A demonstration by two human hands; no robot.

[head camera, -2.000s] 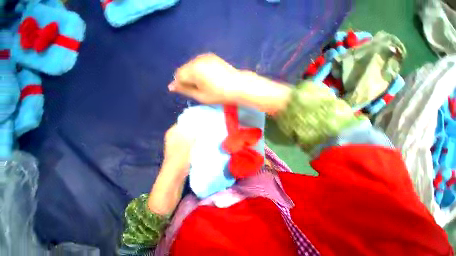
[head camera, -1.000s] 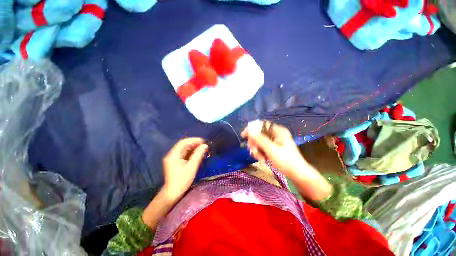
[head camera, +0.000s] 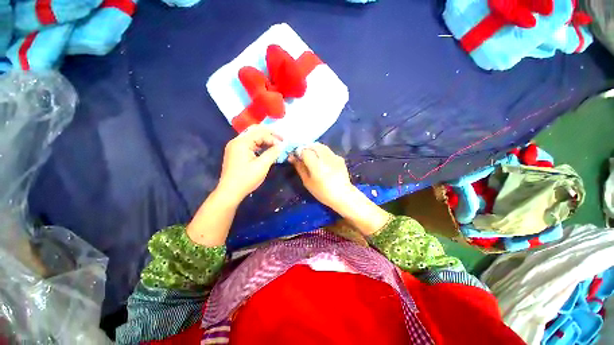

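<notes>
A plush gift box [head camera: 316,111], whitish under glare with a blue edge, lies on the dark blue cover with its red bow [head camera: 273,81] facing up. My left hand [head camera: 249,162] pinches at the toy's near corner. My right hand [head camera: 320,174] is close beside it at the same corner, with thumb and finger together. A small part of the blue edge shows between the fingertips. A needle or thread there is too small to make out.
More blue plush toys lie at the far left [head camera: 101,30] and far right [head camera: 495,34]. A crumpled clear bag [head camera: 60,269] is at left. A red thread [head camera: 464,149] lies along the near edge. A box [head camera: 437,212] of toys and a white sack [head camera: 525,269] are at right.
Both hands have moved up and together, from apart in front of the toy onto its near corner. The pale thread that hung near my right hand no longer shows.
</notes>
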